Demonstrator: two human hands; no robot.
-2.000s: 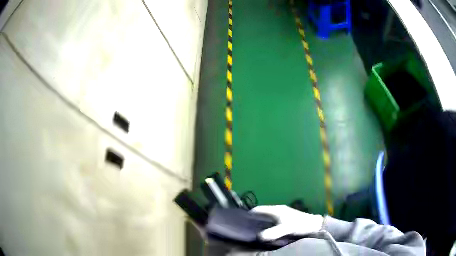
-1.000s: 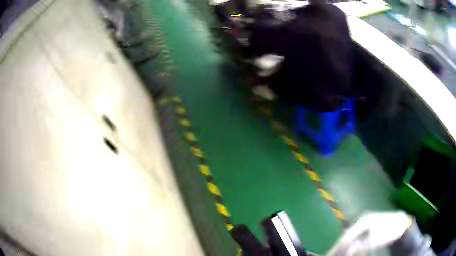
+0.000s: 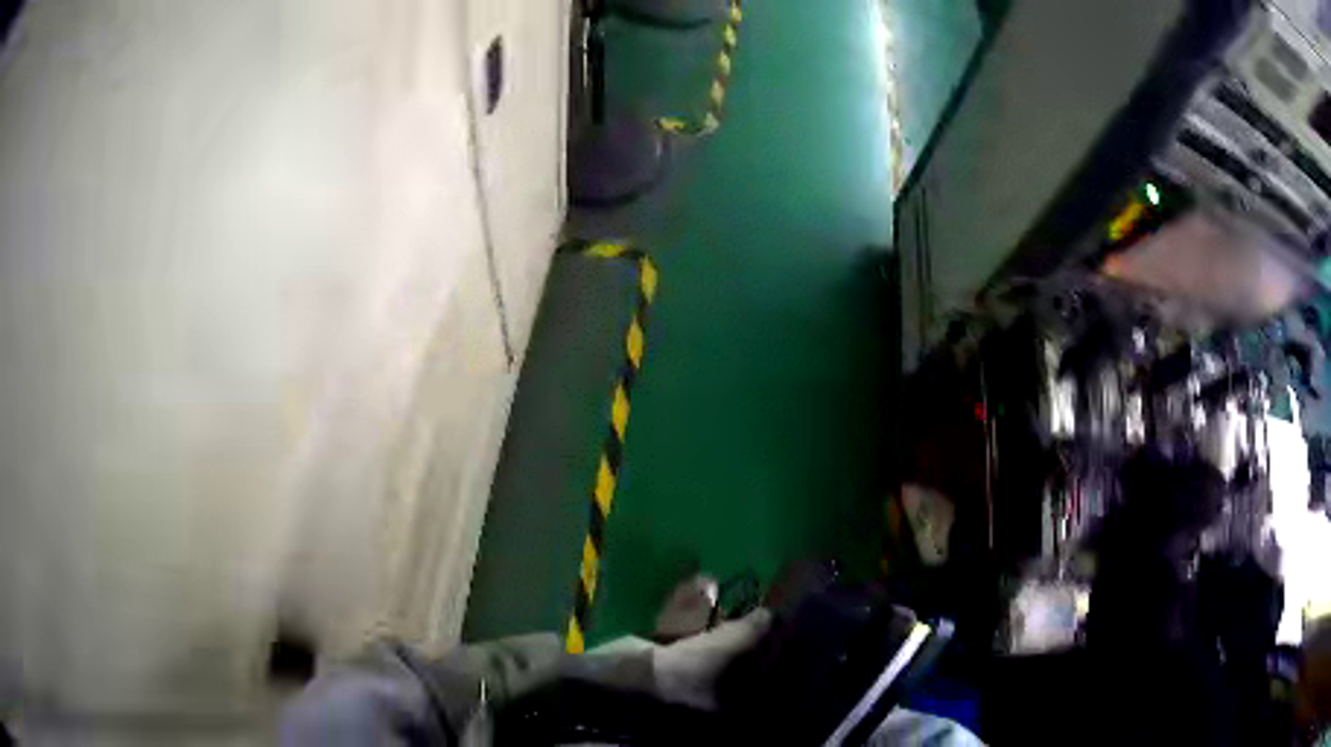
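Note:
Dark oblong units [image 3: 818,657], possibly power adapters, are bunched at the bottom centre, blurred; one shows a pale strip along its edge. My left hand [image 3: 704,660], in a white glove at the end of a grey sleeve, lies against their left side and seems to grip them. A thin black cord loop shows just above the units. My right hand is not visible; only a pale grey patch, possibly its sleeve, shows at the bottom edge right of the units.
Pale cabinets [image 3: 336,292] line the left. A green floor aisle [image 3: 774,321] with yellow-black tape [image 3: 620,423] runs ahead. At right are a grey cabinet [image 3: 1044,117] and a cluttered rack or bench [image 3: 1139,409]. A dark shape, possibly a person, is at lower right.
The view has moved along the aisle; the blue stool, green bin and seated person are gone from sight. My left glove now shows beside the units; the right glove has left view.

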